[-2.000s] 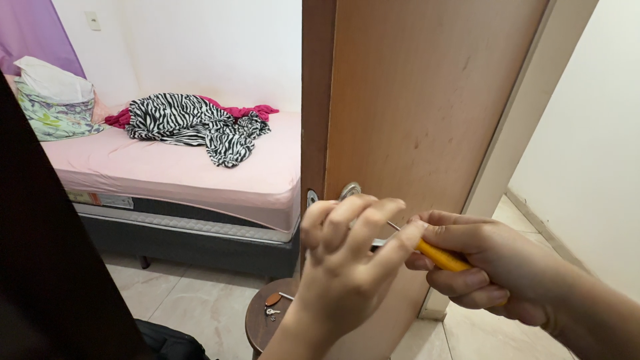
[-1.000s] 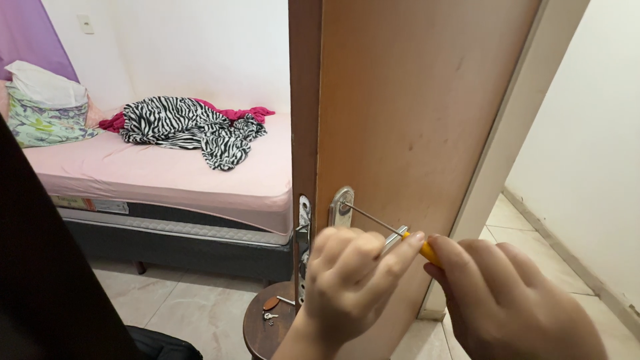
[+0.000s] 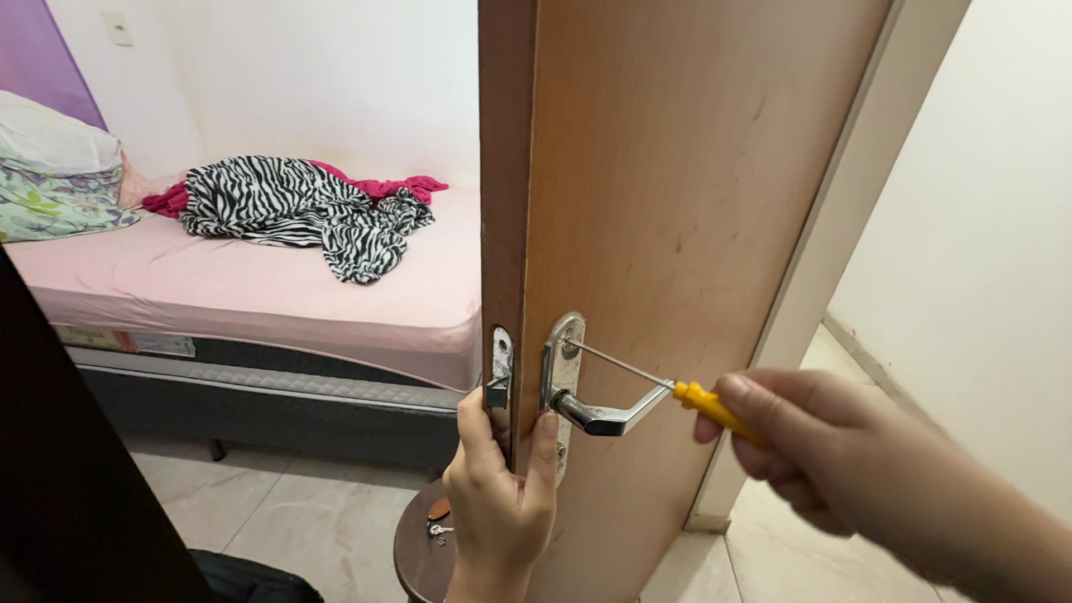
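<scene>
My right hand [image 3: 796,444] grips the yellow handle of a screwdriver [image 3: 712,406]. Its thin metal shaft runs up and left, its tip at a hole near the top of the metal lock plate [image 3: 571,356] on the wooden door [image 3: 670,209]. From that plate the chrome lever handle [image 3: 607,419] sticks out to the right, just below the shaft. My left hand [image 3: 507,494] pinches the door's edge, thumb on the lower part of the plate and fingers at the edge side. Above those fingers the latch bolt [image 3: 497,392] juts from the lock's edge plate [image 3: 502,356].
Below and behind my left hand, a round wooden stool [image 3: 414,544] holds a key [image 3: 440,529], an orange-brown oval object [image 3: 439,508] and small metal pieces. A bed [image 3: 276,285] with a zebra-print blanket [image 3: 276,201] stands behind. A dark bag [image 3: 251,578] lies at lower left.
My left hand has moved from beside the screwdriver and lever handle to the door's edge, uncovering the handle. My right hand keeps hold of the screwdriver, whose tip was at the upper plate one second ago too.
</scene>
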